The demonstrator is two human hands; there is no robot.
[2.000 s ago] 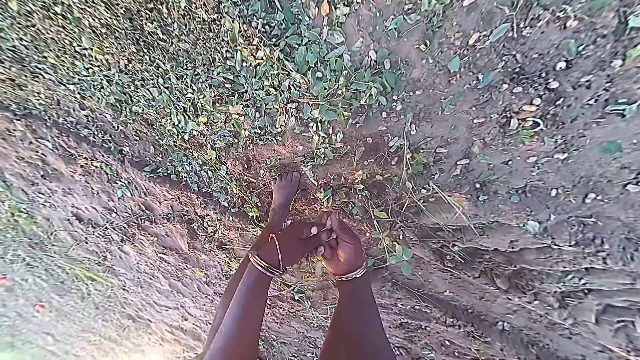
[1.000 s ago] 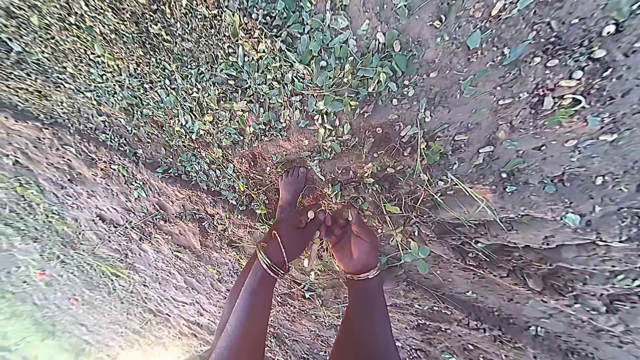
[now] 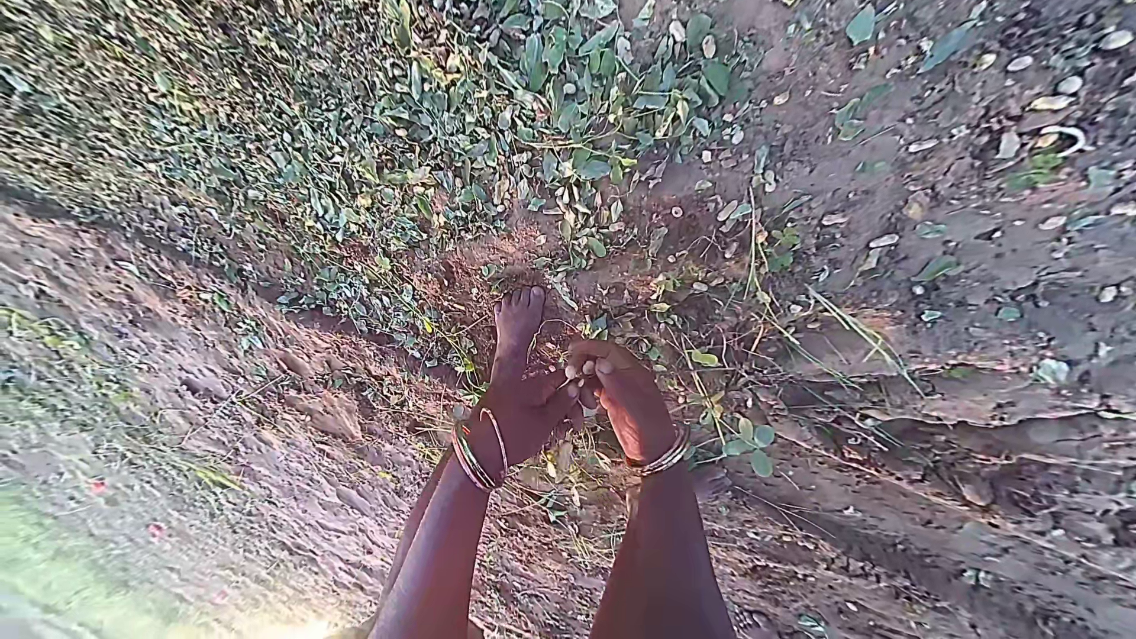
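Observation:
My left hand (image 3: 525,410), with bangles at its wrist, reaches in from the lower middle, its fingertips meeting those of my right hand (image 3: 628,399). Between the fingers are several small pale round things (image 3: 587,367), perhaps pods or nuts, too small to name surely. They lie mostly at the thumb and fingers of my right hand, which also wears bangles. What the left fingers grip is partly hidden. A bare foot (image 3: 521,321) stands on the soil just beyond my left hand.
Low leafy plants (image 3: 355,133) cover the upper left. Brown soil (image 3: 799,177) with scattered pale pods and leaves lies at the right. Loose grass stems (image 3: 865,342) and a small leafy sprig (image 3: 750,444) lie right of my hands. A soil ridge (image 3: 976,417) runs at the lower right.
My right hand has turned, and the pale things now show at its fingertips. A second ago a pale piece showed at my left fingers.

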